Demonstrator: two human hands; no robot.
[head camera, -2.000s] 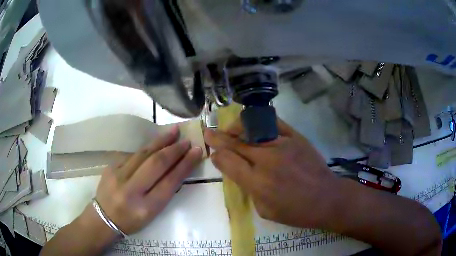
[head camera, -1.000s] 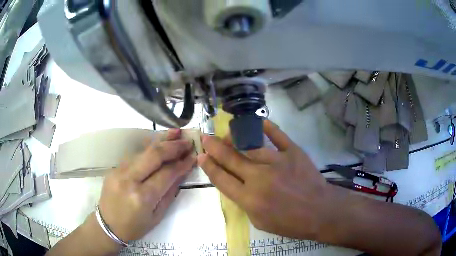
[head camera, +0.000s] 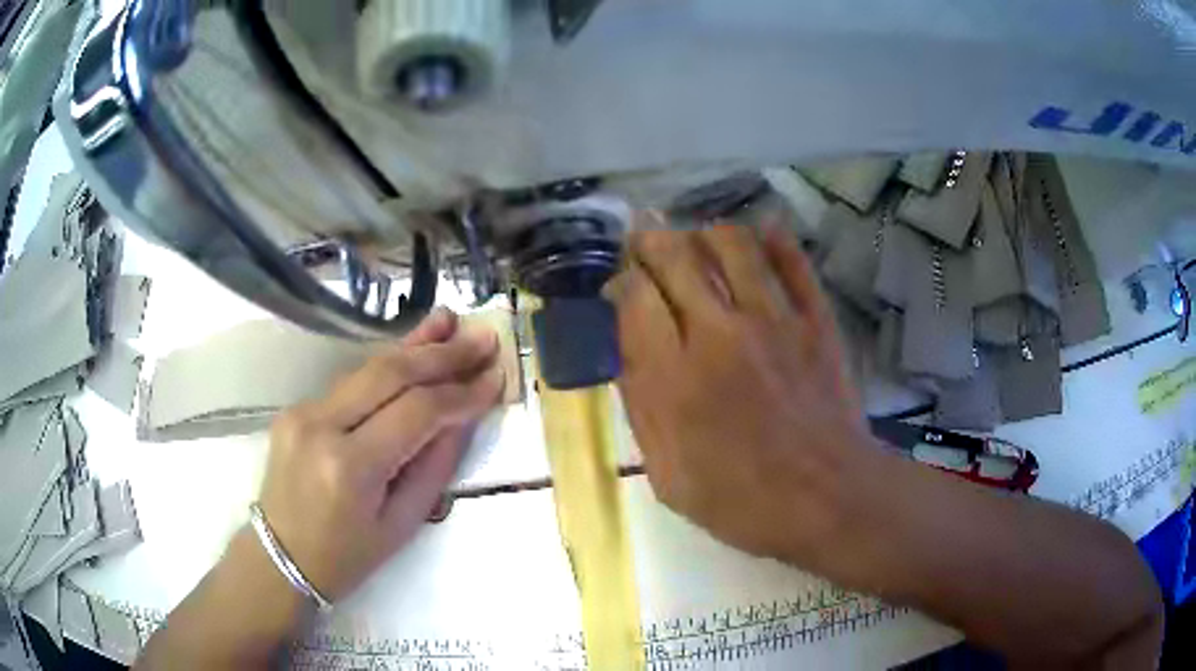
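Note:
A grey-beige fabric strip (head camera: 249, 374) lies on the white table left of the needle area, its right end under my left fingers. My left hand (head camera: 394, 420) grips that end between thumb and fingers. My right hand (head camera: 735, 367) is right of the black cylindrical knob (head camera: 578, 344), reaching up under the machine head; its fingertips are partly hidden and blurred, so I cannot tell if it holds anything. The yellow strip (head camera: 590, 524) runs from below the knob to the table's front edge. The presser foot and needle are mostly hidden.
The white sewing machine head (head camera: 787, 92) spans the top. A stack of strips (head camera: 53, 328) lies at the left, a pile of zip pieces (head camera: 938, 269) at the right. Red-and-black thread snips (head camera: 977, 459) lie beside my right forearm. A ruler scale (head camera: 774, 634) runs along the front.
My right hand has left the strip's end and moved up and right, under the machine head. My left hand stays on the strip. The view has shifted, showing more of the head's front.

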